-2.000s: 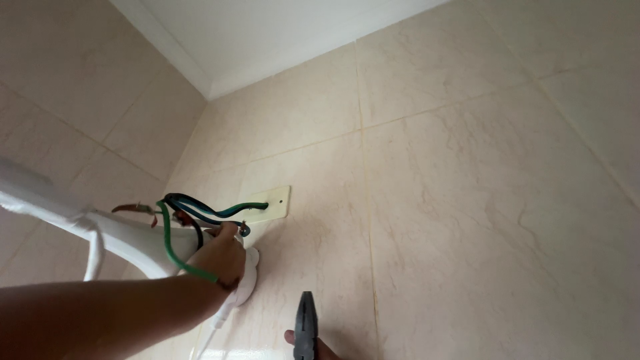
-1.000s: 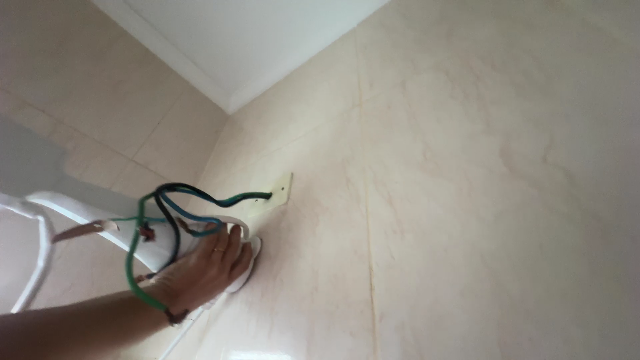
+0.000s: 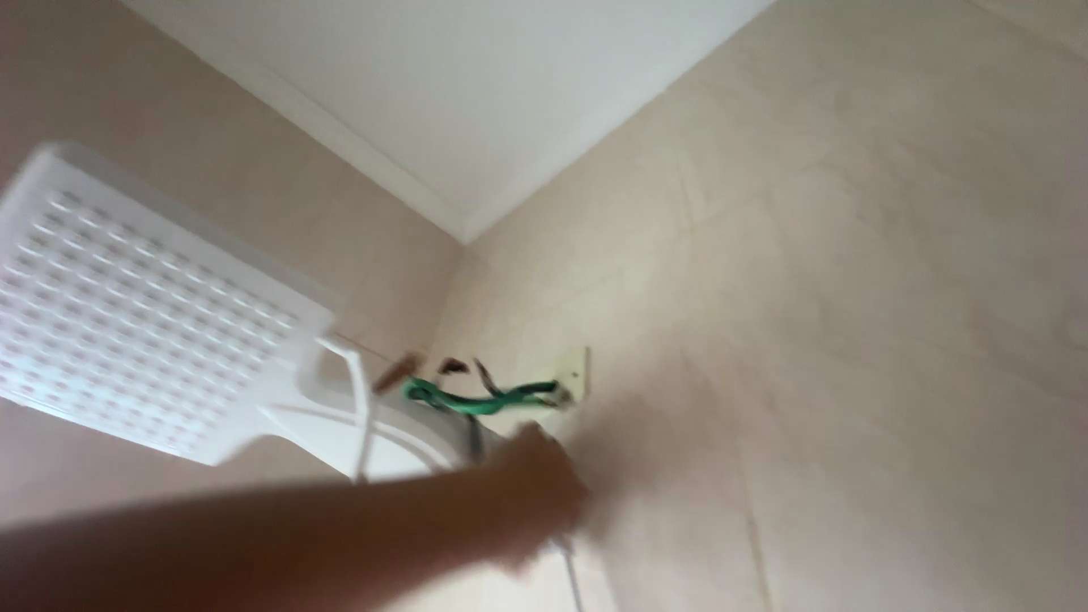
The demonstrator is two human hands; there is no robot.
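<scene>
A white electric shower head (image 3: pixel 144 314) with a perforated square face fills the left of the head view, its neck running toward the wall. My left hand (image 3: pixel 535 484), strongly blurred, is at the wall end of that neck; its fingers and anything in them cannot be made out. Just above it, green insulated wires (image 3: pixel 484 401) come out of a cream wall plate (image 3: pixel 576 374) and loop leftward over the neck. Brown wire ends (image 3: pixel 399 372) stick up beside them. My right hand is out of view.
Beige tiled walls (image 3: pixel 892 340) meet in a corner under a white ceiling (image 3: pixel 459 76) with moulding. A white cable or thin hose (image 3: pixel 361 408) hangs by the shower's neck. A thin line runs down the wall below my hand.
The view has shifted left, bringing in the shower's perforated face. The green wire that looped down over my left wrist now lies above the hand. The pliers and right-hand fingers seen two seconds ago are gone from view.
</scene>
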